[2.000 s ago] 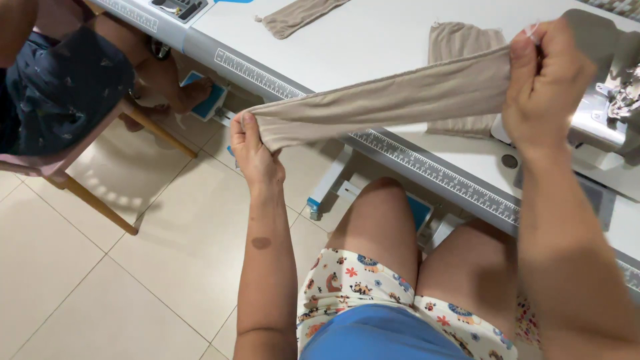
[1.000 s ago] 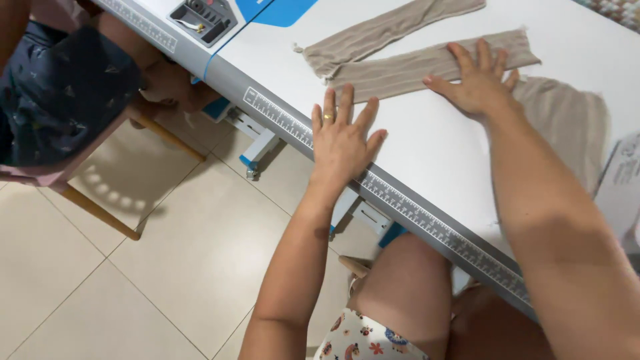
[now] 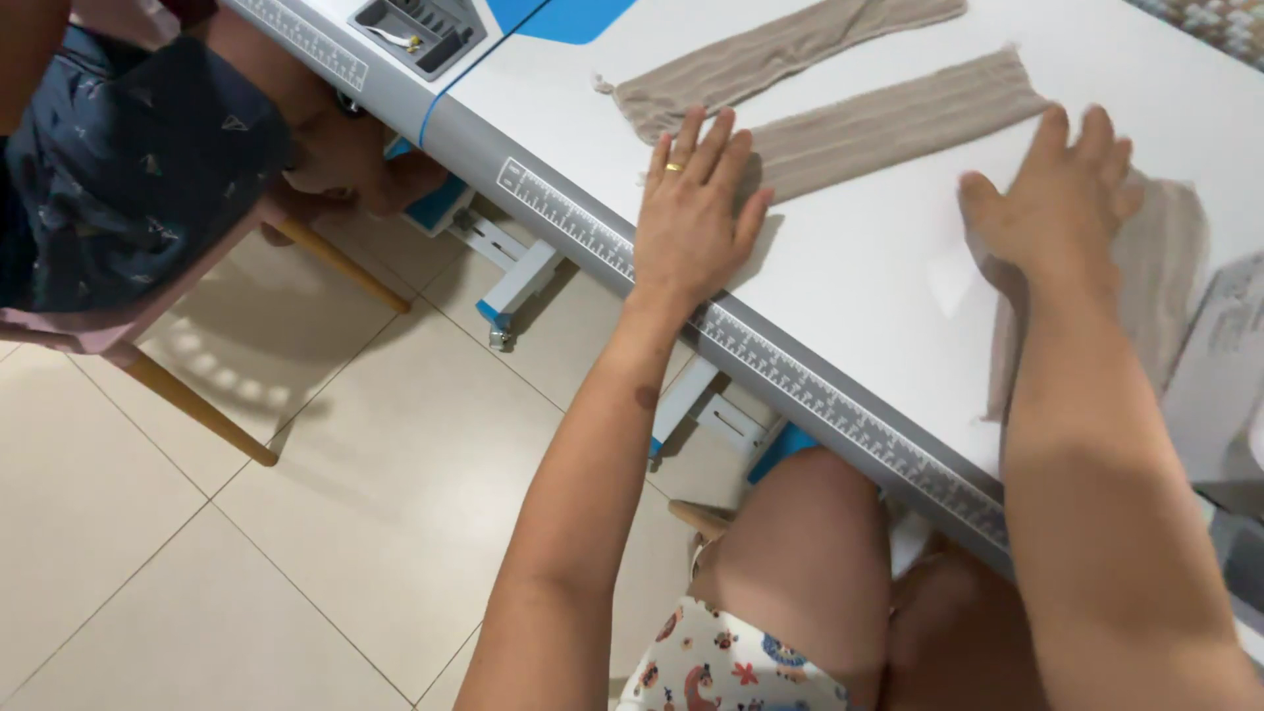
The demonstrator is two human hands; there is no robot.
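A beige fabric strip (image 3: 889,123) lies flat on the white tabletop. My left hand (image 3: 696,212) rests on its near left end, fingers apart, a ring on one finger. Behind it lies another beige strip (image 3: 780,59), rumpled, with loose threads at its left end. My right hand (image 3: 1062,202) is off the right end of the flat strip, fingers spread and slightly blurred, with nothing seen in it. A further beige fabric piece (image 3: 1165,272) lies to the right, partly hidden beneath my right hand and forearm.
A ruler-marked grey edge (image 3: 839,410) runs along the table's front. A compartment tray (image 3: 420,30) is set in the tabletop at upper left. Part of a white machine (image 3: 1224,365) stands at right. Another person sits on a wooden-legged chair (image 3: 197,400) at left.
Two seconds ago both hands held a strip stretched in the air; one second ago they were pressing it on the table. Since then my right hand has moved right, off the strip.
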